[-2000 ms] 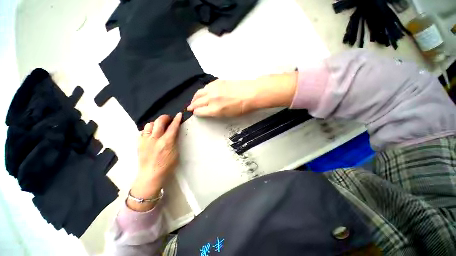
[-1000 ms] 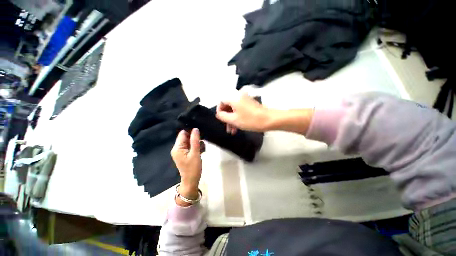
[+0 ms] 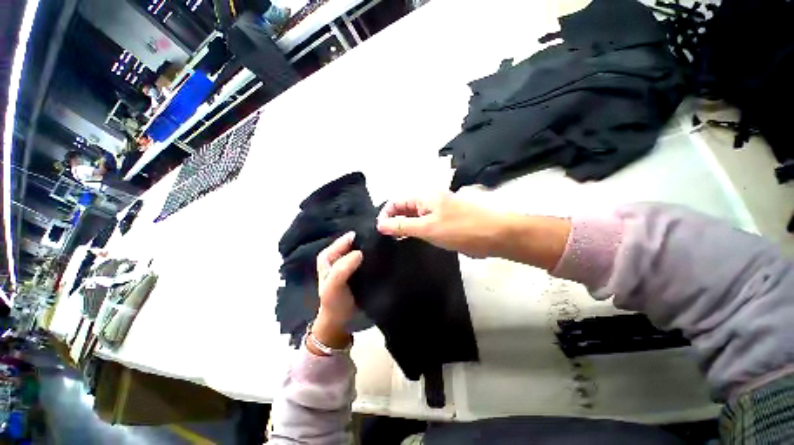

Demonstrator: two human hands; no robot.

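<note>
A black cut panel (image 3: 422, 300) hangs from both my hands, its tab pointing down near the table's front edge. My left hand (image 3: 337, 282) holds its left side, thumb and fingers bent around the cloth. My right hand (image 3: 418, 219) pinches its upper edge between thumb and fingers. Behind and left of it lies the stack of black panels (image 3: 305, 261), partly covered by the held panel. A row of black strips (image 3: 614, 335) lies on the table under my right forearm. Whether a strip is on the held panel cannot be told.
A broad heap of black panels (image 3: 566, 104) lies at upper right, with a darker black bundle (image 3: 753, 78) beyond. Checked pieces (image 3: 213, 169) and a tied grey-green bundle (image 3: 128, 308) lie at left. Dark specks mark the table by the strips. People and benches show far left.
The view has swung left and up. The panel, folded up between my hands a second ago, now hangs open with its tab down. Earlier it lay flat while both hands pressed its edge.
</note>
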